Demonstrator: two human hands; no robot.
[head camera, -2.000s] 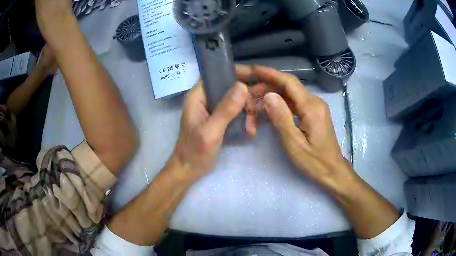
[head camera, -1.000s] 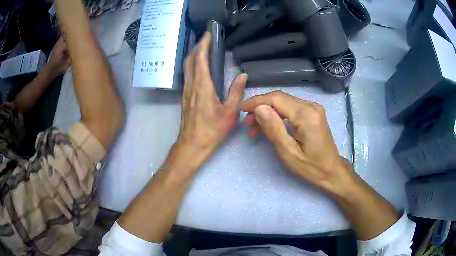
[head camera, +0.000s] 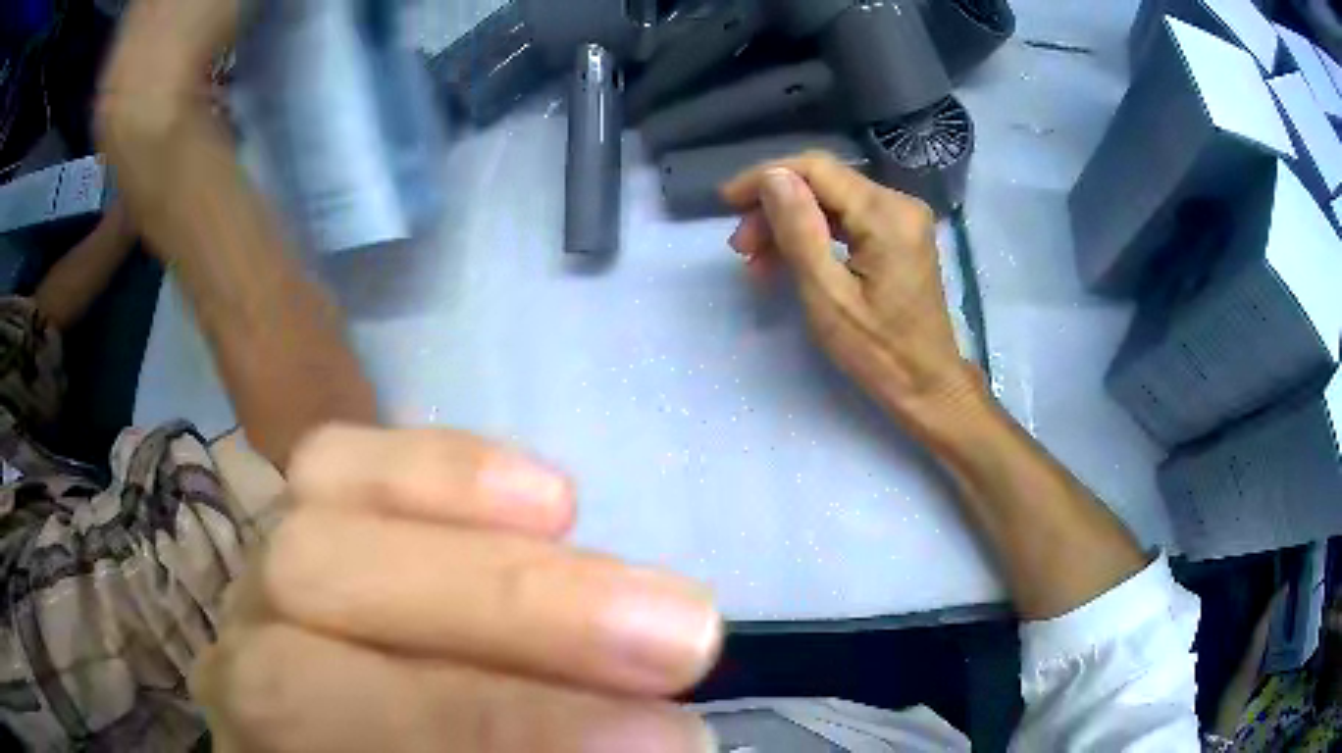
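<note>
A dark grey handheld unit (head camera: 593, 162) lies with its handle pointing towards me, touched by neither hand. My left hand (head camera: 456, 603) is large and close to the camera at the lower left, with its fingers bent; its palm and thumb are hidden or cut off. My right hand (head camera: 861, 280) hovers over the table just in front of the heaped units, fingers curled and thumb near the index finger; whether it pinches something small cannot be told. Several more dark grey units (head camera: 751, 111) lie heaped at the far side, one showing its spoked grille (head camera: 923, 133).
A blurred pale blue box (head camera: 331, 133) is at the upper left beside another person's forearm (head camera: 243, 250). Boxes with white ends (head camera: 1229, 88) stand stacked at right. Another pale box (head camera: 56, 194) is at far left. The pale foam covering (head camera: 707, 500) lies before me.
My left hand has let go of the grey unit and come up close to the camera. My right hand is slightly higher in view. The printed box has shifted left and blurred.
</note>
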